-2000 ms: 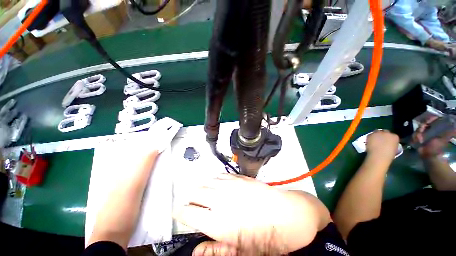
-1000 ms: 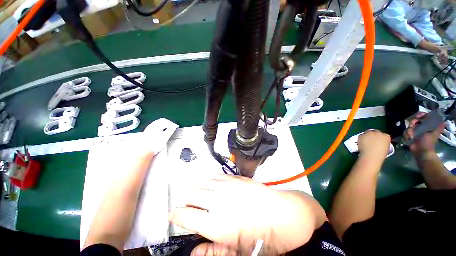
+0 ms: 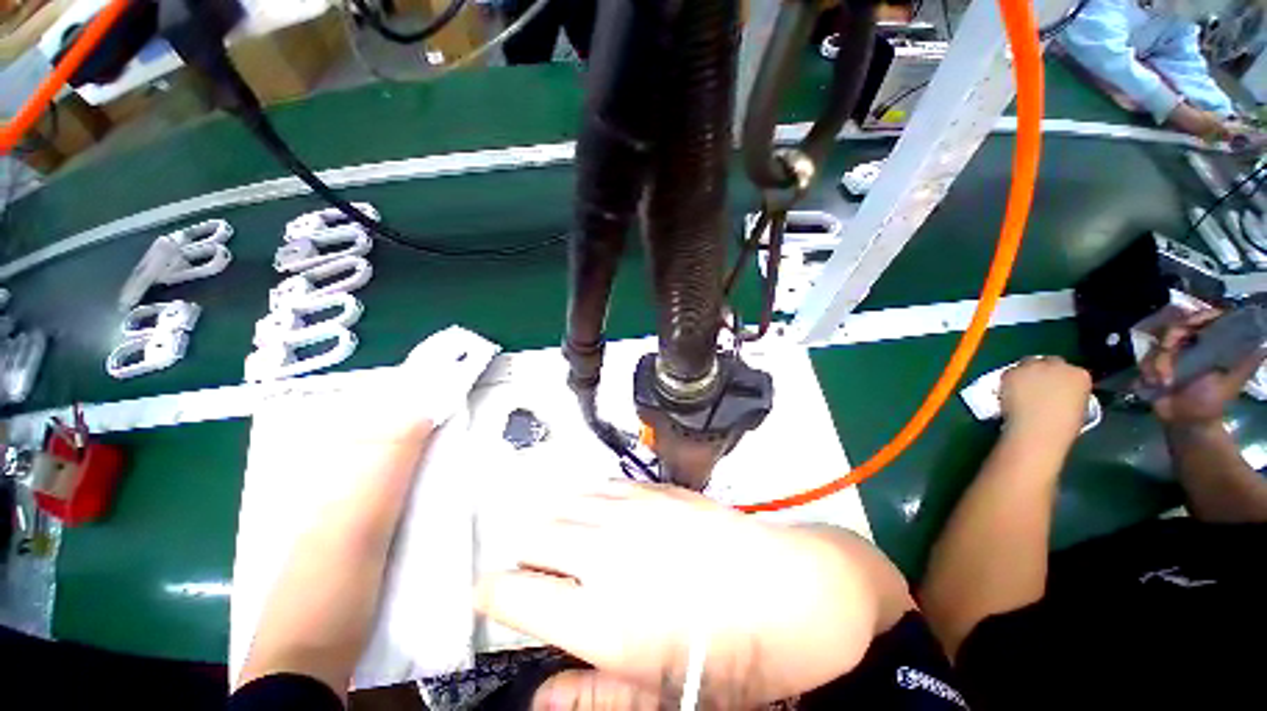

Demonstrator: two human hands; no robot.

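My left hand (image 3: 448,378), pale from glare, lies at the upper left of the white work board (image 3: 535,382); whether it holds anything cannot be told. A dark grey clump (image 3: 524,428) lies on the board between my hands. The suspended power screwdriver (image 3: 702,403) hangs upright over the board. My right hand (image 3: 605,542) is overexposed, back up, around its lower body, which it covers; the tip is hidden. A blurred white strip (image 3: 693,672) shows over my right forearm. White housings (image 3: 313,299) lie in rows on the green belt behind the board.
A red bin (image 3: 77,475) stands at the left. A white post (image 3: 889,208) rises behind the board. An orange hose (image 3: 994,306) curves down to the tool. A neighbour's hands (image 3: 1045,396) work at the right beside a black device (image 3: 1146,299). Pale rails cross the belt.
The housings on the belt have shifted left. Dark legs now show at the top, beyond the belt. The white strip over my right forearm has shifted slightly. My hands and the screwdriver stay nearly in place.
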